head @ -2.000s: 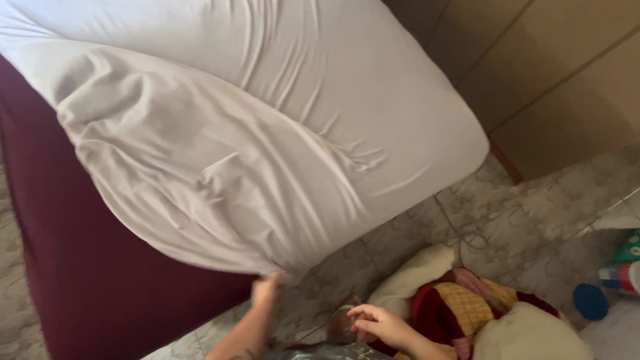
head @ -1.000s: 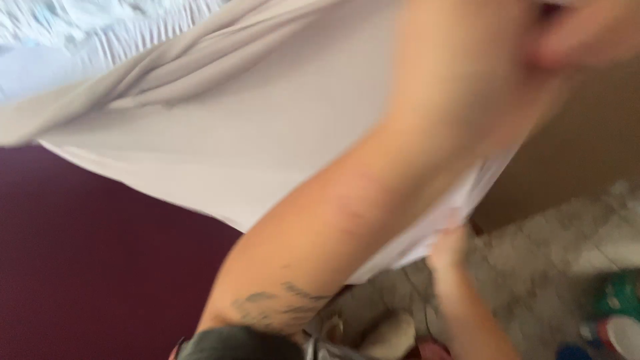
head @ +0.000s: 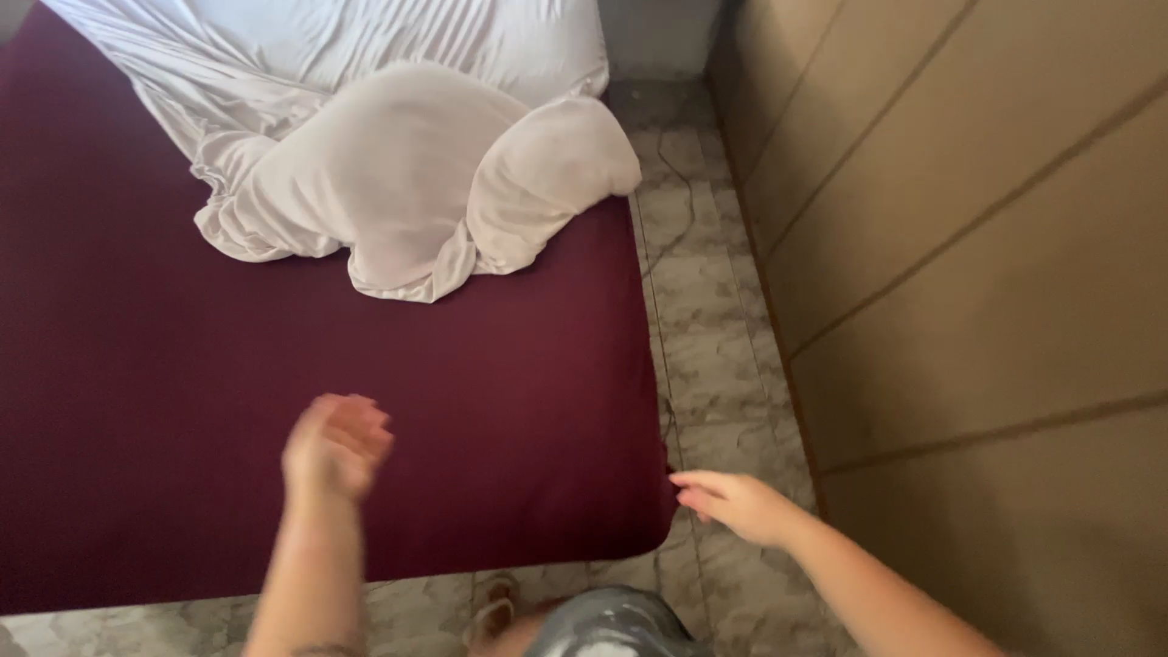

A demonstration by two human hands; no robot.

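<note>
A maroon fitted sheet point(head: 438, 392) covers the near part of the mattress. Farther up, a white sheet point(head: 392, 173) lies bunched in loose folds, its rumpled edge resting on the maroon cloth. My left hand point(head: 339, 445) is over the maroon surface, blurred, fingers partly curled and holding nothing. Beside the near right corner of the mattress is my right hand point(head: 735, 502), its fingers apart near the maroon edge; nothing shows in it.
A tan panelled wall or cabinet front point(head: 967, 274) stands along the right. Between it and the bed runs a strip of marbled tile floor point(head: 712, 319) with a thin cable point(head: 689, 205) on it. My sandalled foot point(head: 495, 610) shows below the bed's near edge.
The white sheet, which covered the near right corner of the mattress, is now bunched farther up, baring the maroon cloth there. Both hands have come off it. The view has shifted.
</note>
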